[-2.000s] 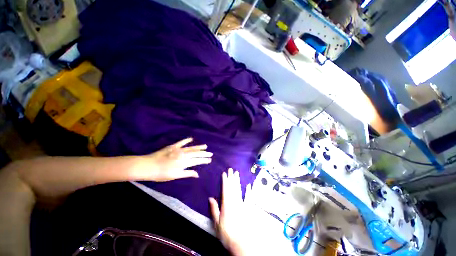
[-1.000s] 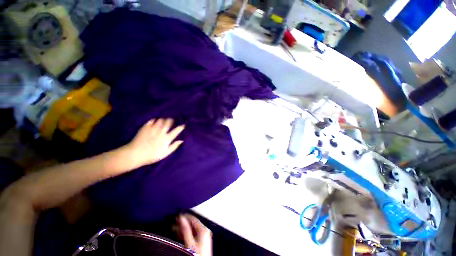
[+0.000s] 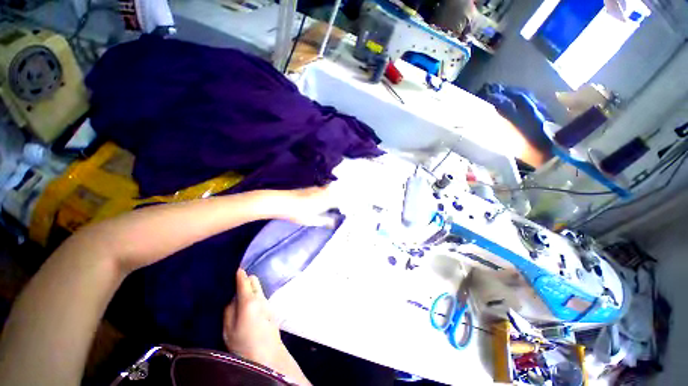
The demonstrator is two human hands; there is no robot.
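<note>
The dark purple fabric (image 3: 204, 113) lies heaped on the table at the left and hangs over its front edge. A paler lavender-grey part (image 3: 290, 252) with a seam lies between my hands. My left hand (image 3: 317, 205) is on its upper end, fingers on the fabric and partly washed out by glare. My right hand (image 3: 253, 317) holds its lower edge near the table's front edge, thumb on top. The white and blue sewing machine (image 3: 520, 252) stands right of the fabric; its needle area is too small to make out.
Blue-handled scissors (image 3: 453, 320) lie below the machine head, beside a yellow-edged tray (image 3: 501, 353) of small items. A yellow taped bundle (image 3: 90, 192) and a cream machine part (image 3: 41, 83) are at the left. Purple thread cones (image 3: 581, 127) stand upper right. Glasses cross the bottom edge.
The purple fabric's near part has been drawn back and turned, showing the paler part. My left hand has moved right, and my right hand has come up onto the fabric. The view has shifted.
</note>
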